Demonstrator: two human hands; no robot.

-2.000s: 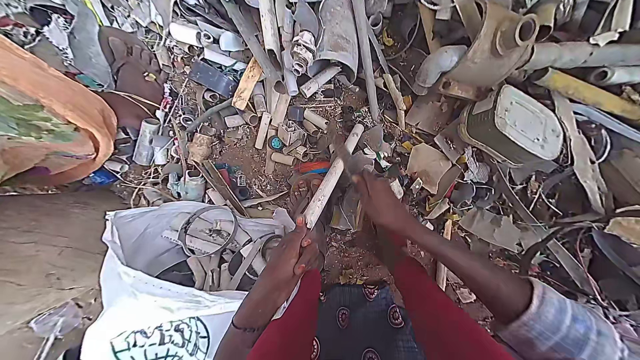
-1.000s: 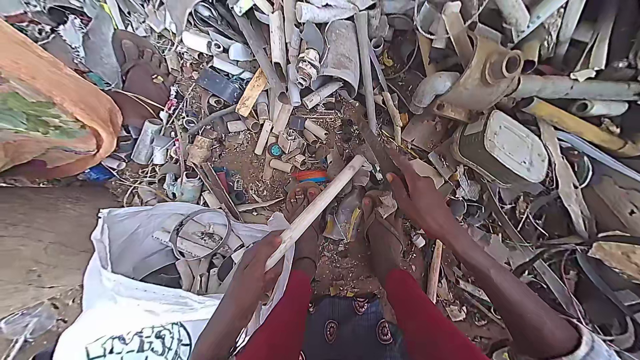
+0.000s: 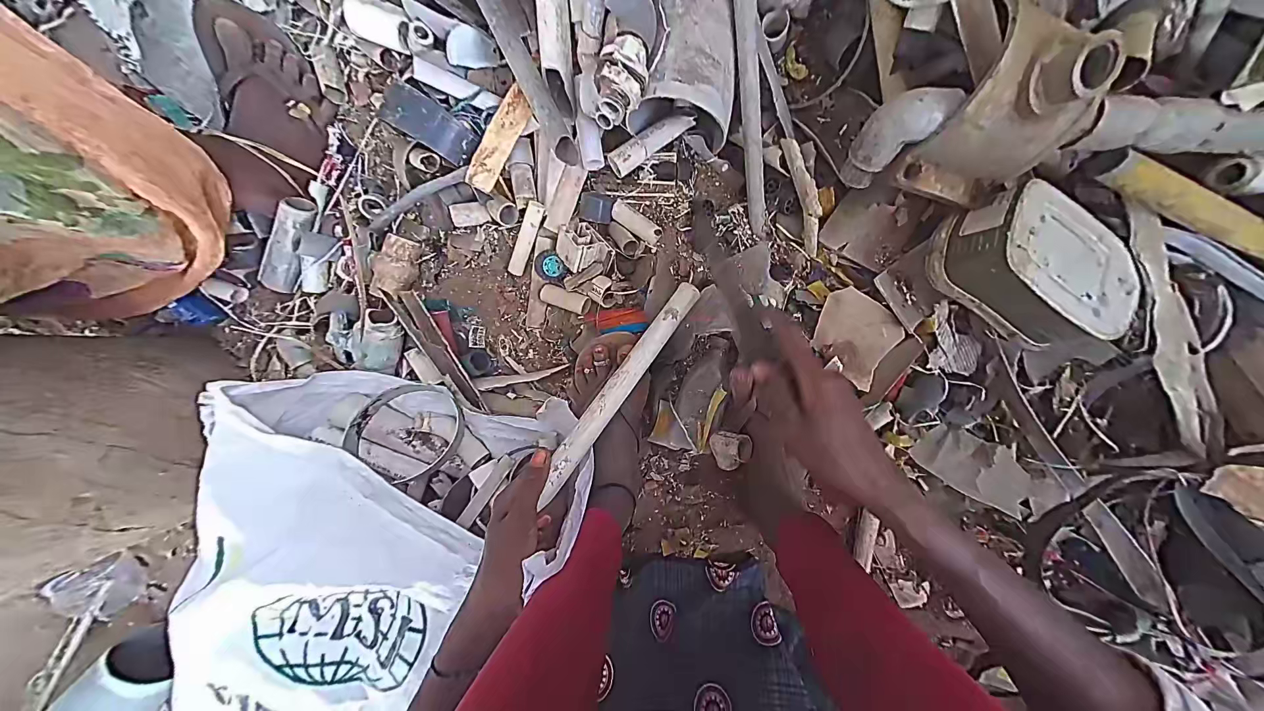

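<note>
My left hand [image 3: 523, 509] is closed around the lower end of a pale plastic pipe [image 3: 622, 390], which slants up to the right. To the right of the pipe, my right hand [image 3: 805, 395] grips a dark, blade-like metal tool [image 3: 726, 281] that points up and left; blur hides its exact kind. A gap shows between tool and pipe. My feet are on the ground beneath, and a short pipe piece [image 3: 731, 449] lies near the right one. Beside my left hand stands an open white woven sack [image 3: 326, 533] holding pipe pieces and a ring.
Pipe scraps [image 3: 568, 296] litter the ground ahead. On the right are a dark container with a pale lid [image 3: 1071, 259], a large pipe fitting [image 3: 1017, 99] and broken sheet pieces [image 3: 859, 336]. Another person's foot [image 3: 267, 89] and an orange cloth [image 3: 109, 168] are at upper left.
Two seconds ago the tool lay against or across the pipe near its upper end; now it is apart from it, to the right. A short pipe piece now shows by my right foot.
</note>
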